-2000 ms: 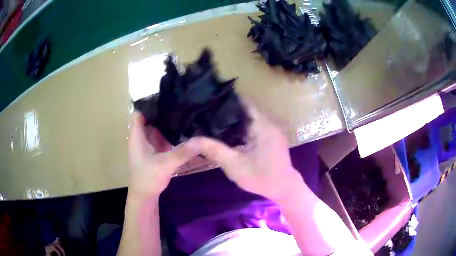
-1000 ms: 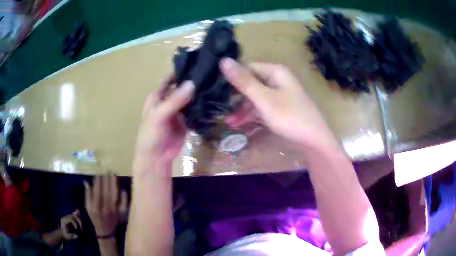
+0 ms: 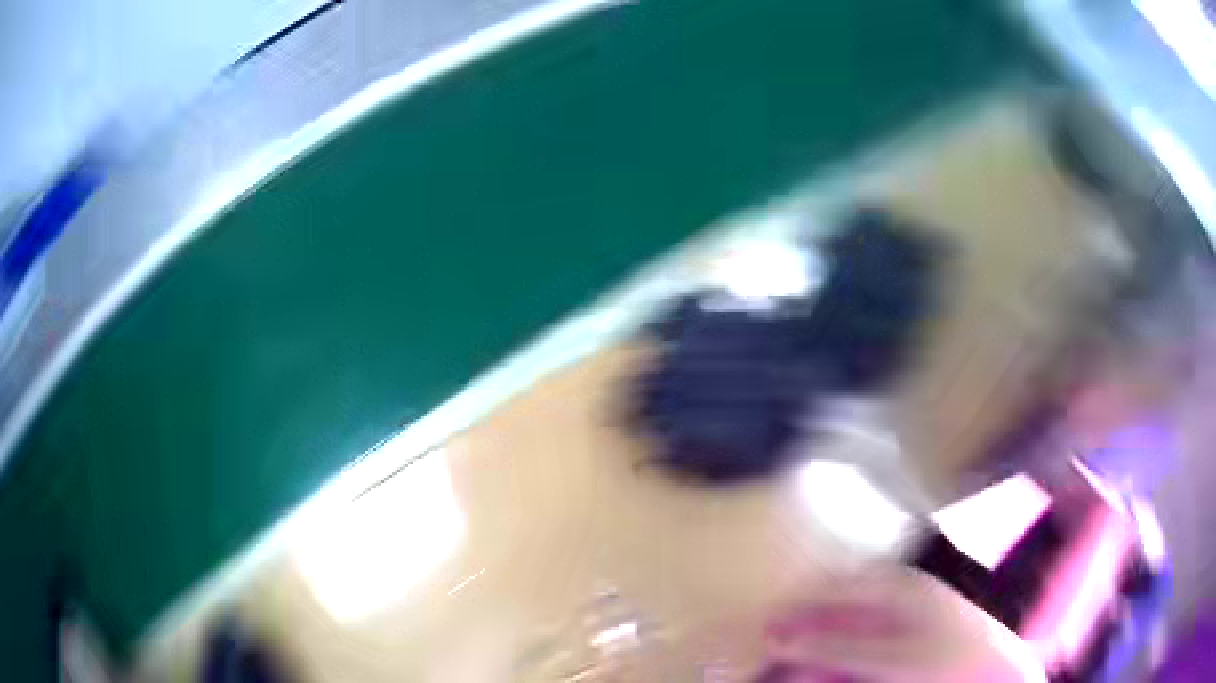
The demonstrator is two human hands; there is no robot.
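The picture is strongly blurred. Two dark, roundish flower heads lie against each other on the tan tabletop, the nearer one left of the farther one. A pink, blurred shape at the bottom edge, right of centre, looks like part of my right hand, cut off; its fingers and anything in it cannot be made out. My left hand cannot be seen. A dark blurred thing is cut off at the bottom left; I cannot tell what it is.
A green surface runs beyond the tabletop's pale rim. At the lower right are a white sheet, a pinkish box edge and blurred blue-purple shapes. Bright glare lies on the tabletop.
The view has swung and tilted, showing more of the green surface. Both hands and the flower head they held have left the middle. The two table flowers appear lower and farther left.
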